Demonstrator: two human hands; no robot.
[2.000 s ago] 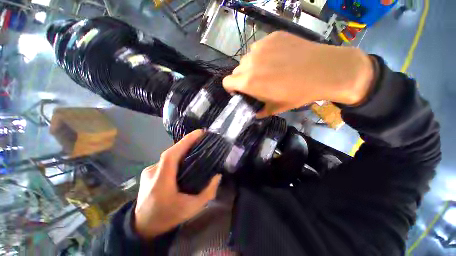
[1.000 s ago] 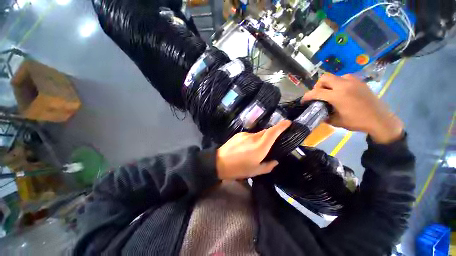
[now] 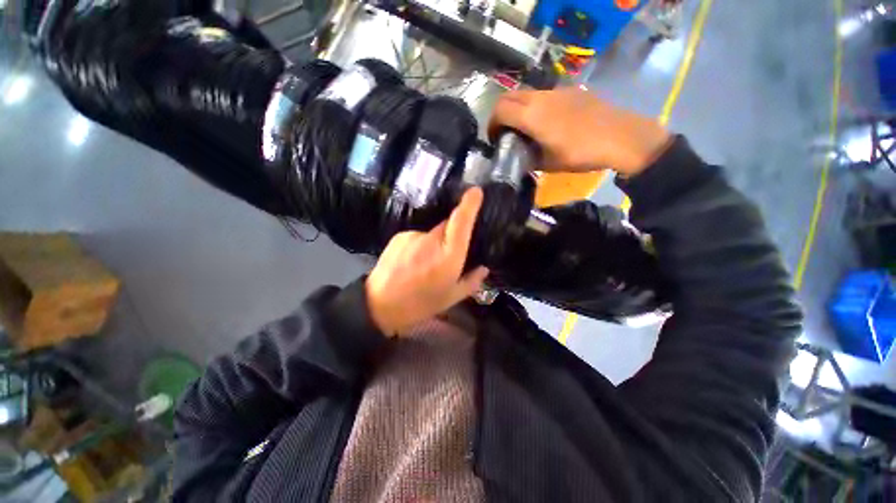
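Note:
A row of black cable bundles (image 3: 324, 147) runs from the upper left to the right below the machine. Shiny tape with white, pale blue and pinkish labels (image 3: 422, 174) bands several of them. My right hand (image 3: 580, 128) grips the upper end of one taped cable bundle (image 3: 509, 182). My left hand (image 3: 424, 263) holds the lower part of the same bundle, with its thumb and fingers around it. The palm sides of both hands are hidden.
The machine's metal parts (image 3: 472, 29) and its blue control box (image 3: 589, 22) stand at the top, with yellow-red handles beside them. A cardboard box (image 3: 59, 287) is on the floor at left. A blue crate (image 3: 867, 312) is at far right. Yellow lines cross the floor.
Over the last second the view has shifted, and the blue box is now mostly cut off at the top. Both hands still hold the bundle, which now stands more upright in view.

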